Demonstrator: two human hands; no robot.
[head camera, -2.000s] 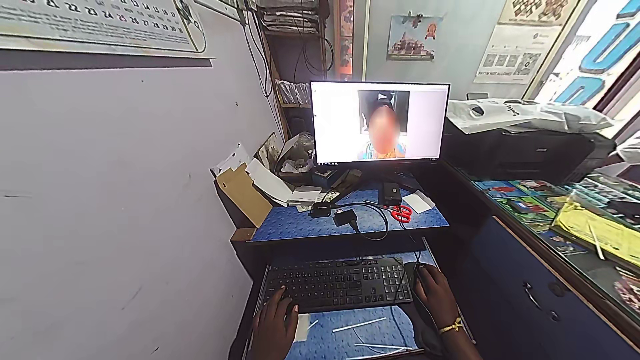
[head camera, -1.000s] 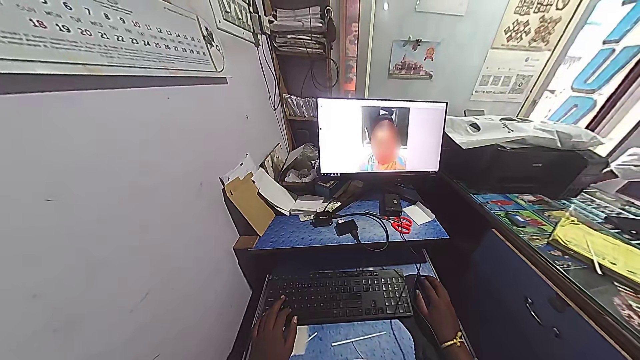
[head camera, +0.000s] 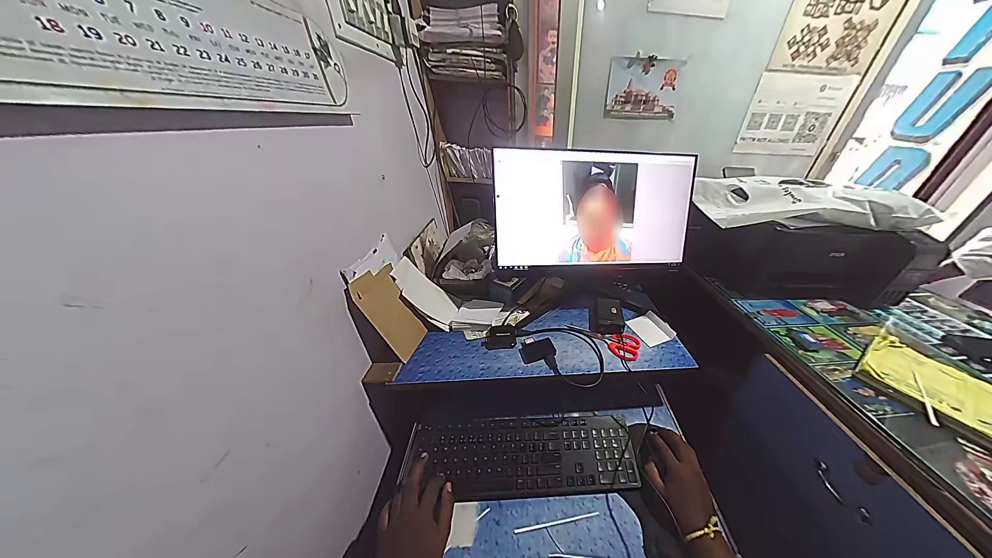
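Observation:
A black computer keyboard (head camera: 535, 457) lies on the pull-out tray under the desk. My left hand (head camera: 416, 508) rests at its lower left corner, fingertips on or just above the keys, holding nothing. My right hand (head camera: 678, 473), with a yellow band at the wrist, lies at the keyboard's right end, over what seems to be a dark computer mouse, mostly hidden under the palm. A monitor (head camera: 527, 209) stands at the back of the desk and shows a photo of a person with the face blurred. White thin strips (head camera: 556, 522) lie on the tray below the keyboard.
Red-handled scissors (head camera: 625, 347), black adapters with cables (head camera: 536, 350) and a white paper piece (head camera: 651, 329) lie on the blue desk top. Cardboard (head camera: 387, 310) and papers lean at the left wall. At right, a black printer (head camera: 821, 260) stands beside a glass-topped counter (head camera: 829, 403).
Both hands keep their places at the keyboard's left and right ends. The view has tilted up a little, showing more of the wall calendar.

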